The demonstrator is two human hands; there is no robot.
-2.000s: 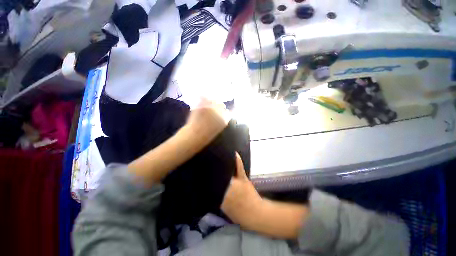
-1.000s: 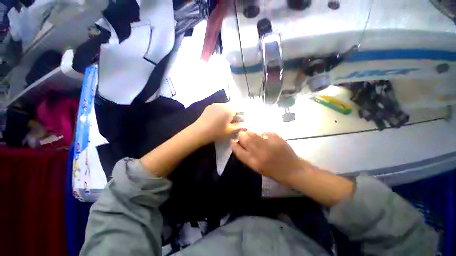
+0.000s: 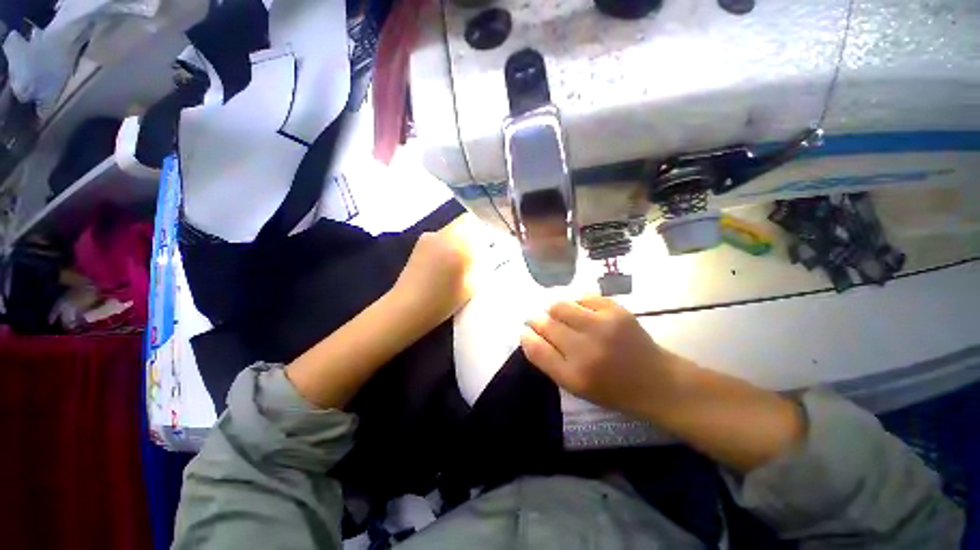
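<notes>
A black fabric panel (image 3: 312, 290) lies left of the needle area and hangs over the table's front edge. A white fabric piece (image 3: 484, 349) shows between its dark parts, below the bright light. My left hand (image 3: 438, 269) lies on the fabric left of the needle area, its fingertips lost in the glare. My right hand (image 3: 589, 342) pinches the fabric edge just in front of the sewing machine head (image 3: 666, 64). The shiny metal guard (image 3: 539, 193) looms over the work. The needle and presser foot cannot be made out.
White and black cut pieces (image 3: 242, 150) lie at the back left. A yellow-green tool (image 3: 744, 234) and a dark checked scrap (image 3: 838, 239) lie on the bed at right. A pink cloth strip (image 3: 398, 91) hangs beside the head. Red cloth (image 3: 70, 430) is at far left.
The view has come closer to the machine head. My right hand has come up from the front of the black panel to the fabric edge near the needle area. White fabric now shows between my hands.
</notes>
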